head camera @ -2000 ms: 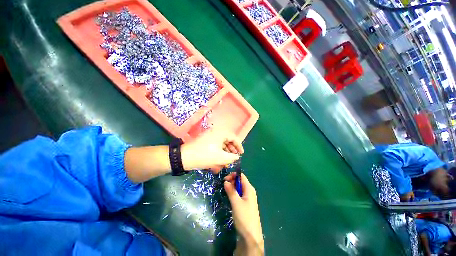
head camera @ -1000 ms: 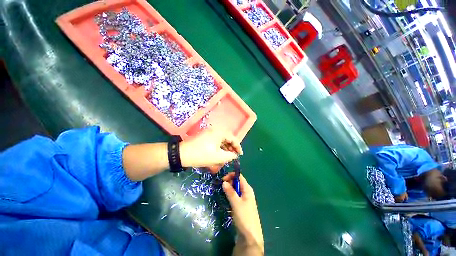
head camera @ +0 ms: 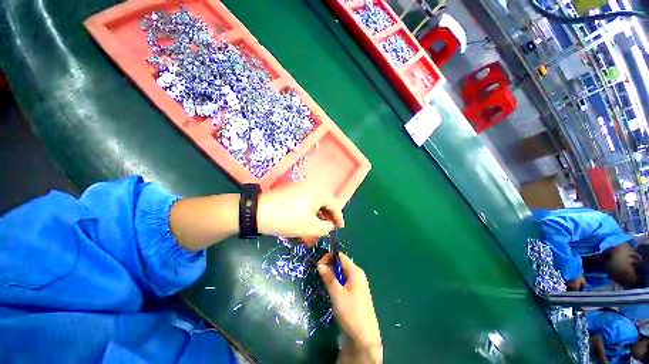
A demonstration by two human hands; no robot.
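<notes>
My left hand, with a black wristband, is beside the near end of the salmon-pink tray. Its fingertips are pinched together on a small component, mostly hidden by the fingers. My right hand is just below it, closed around blue-handled cutters. The dark jaws point up to the left fingertips. Thin bright offcuts lie scattered on the green surface below and beside the hands. The tray holds a large heap of silvery components; its end section has only a few.
A narrower red divided tray with silvery parts lies on the far side, beside a white card. Red stools stand on the floor beyond. At the right, a person in a blue smock leans by a silvery pile.
The cutters and my right hand have moved slightly down from the left fingertips. My left hand stays in nearly the same place. The surroundings have shifted a little with the camera.
</notes>
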